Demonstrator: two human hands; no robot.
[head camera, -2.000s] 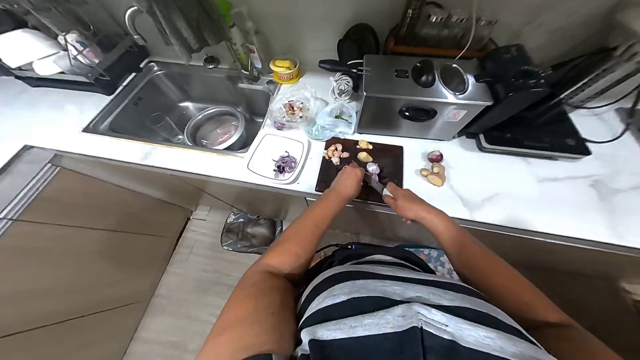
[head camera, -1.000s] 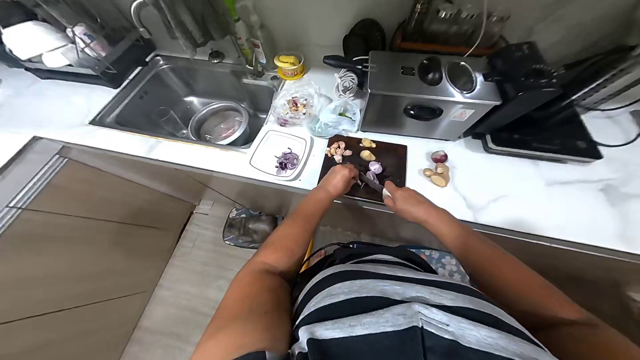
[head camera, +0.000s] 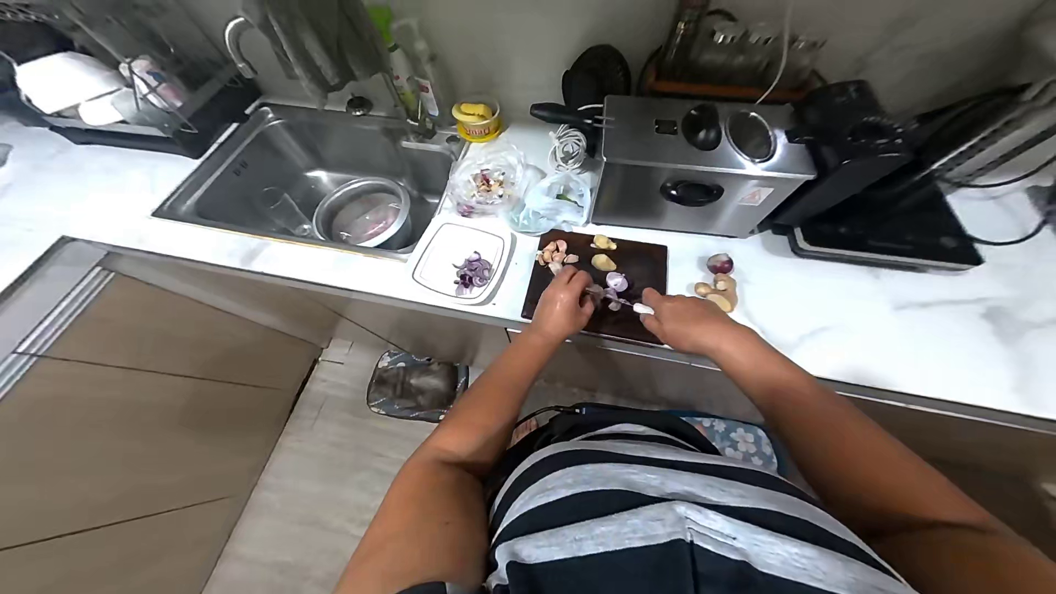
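A dark cutting board (head camera: 634, 254) lies at the counter's front edge. My right hand (head camera: 686, 320) grips a knife by its white handle (head camera: 643, 309), the blade pointing left over the board. My left hand (head camera: 564, 304) is at the board's left side, fingers bent beside the blade; a small piece, likely onion, is at its fingertips. Pieces of red onion (head camera: 616, 282) lie between the hands. Garlic cloves (head camera: 554, 252) and pieces of peeled ginger (head camera: 603, 262) are farther back on the board. Left of it, a white square dish (head camera: 440, 256) holds sliced red onion (head camera: 473, 273).
Right of the board lie a red onion (head camera: 720, 264) and unpeeled ginger (head camera: 719, 294). Behind stand plastic bags (head camera: 551, 203), a steel appliance (head camera: 693, 195) and a yellow tub (head camera: 477, 124). A steel sink (head camera: 289, 148) with a pot (head camera: 363, 213) is at left.
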